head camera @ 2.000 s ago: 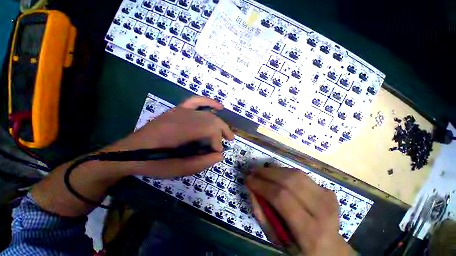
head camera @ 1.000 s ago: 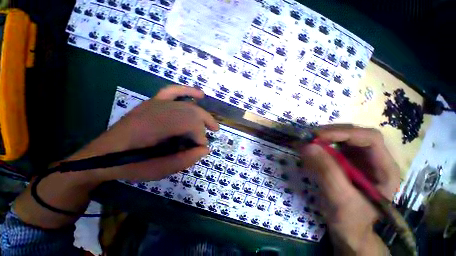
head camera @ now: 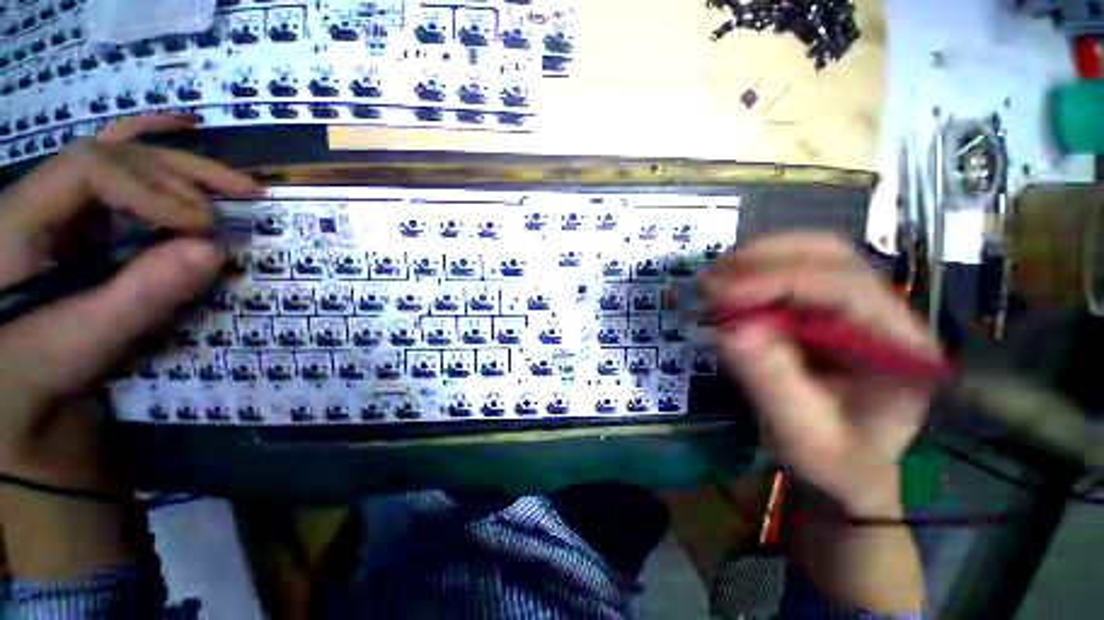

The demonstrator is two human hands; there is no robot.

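Note:
The white keyboard PCB lies in front of me with rows of black marks. My left hand is at its left end, closed around a black soldering iron whose tip is blurred near the board's upper left. My right hand is at the board's right end and holds a red-handled soldering iron. Its tip is blurred over the board's right edge, so contact cannot be told. Both hands hide parts of the board.
A second white board with a paper note lies behind. A pile of tiny black pieces sits on the cream board. Silvery wire and thin tools lie at the right. A green item stands at the right edge.
The view has swung right and down, so the board now looks level and the multimeter is out of view. My right hand has moved with the red iron from the board's middle to its right end.

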